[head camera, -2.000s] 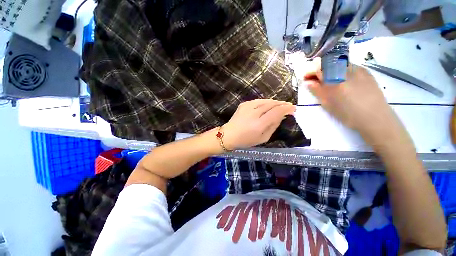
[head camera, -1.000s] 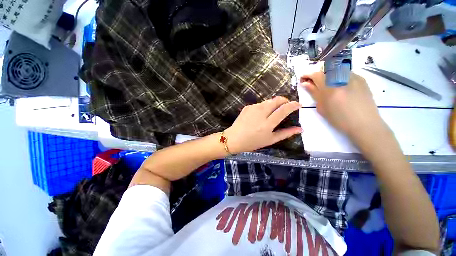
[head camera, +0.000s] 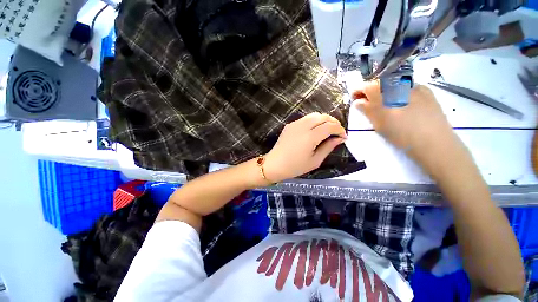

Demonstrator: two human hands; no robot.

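Note:
The dark plaid garment [head camera: 242, 100] lies in a large heap left of the needle area, its right edge running down from the presser foot [head camera: 351, 63]. My left hand [head camera: 304, 147] lies on the cloth near this edge, fingers bent and fingertips together, pinching the cloth. My right hand [head camera: 410, 118] is right of the edge, fingertips close to it just below the foot. The clear bluish guard [head camera: 396, 89] hides part of its fingers; I cannot tell whether they grip anything. A cloth corner [head camera: 354, 167] points right near the table's front edge.
Silver tweezers [head camera: 478, 96] lie on the white table [head camera: 436, 171], right of my right hand. A scale strip [head camera: 354, 191] runs along the front edge. A grey motor box [head camera: 50, 85] stands at left. A blue crate [head camera: 79, 194] and more plaid cloth [head camera: 112, 242] are below.
My left fingers, spread a second ago, have drawn together at the cloth edge. The lower cloth corner has shifted slightly up. My right hand stays beside the foot, nearly unmoved since a second ago.

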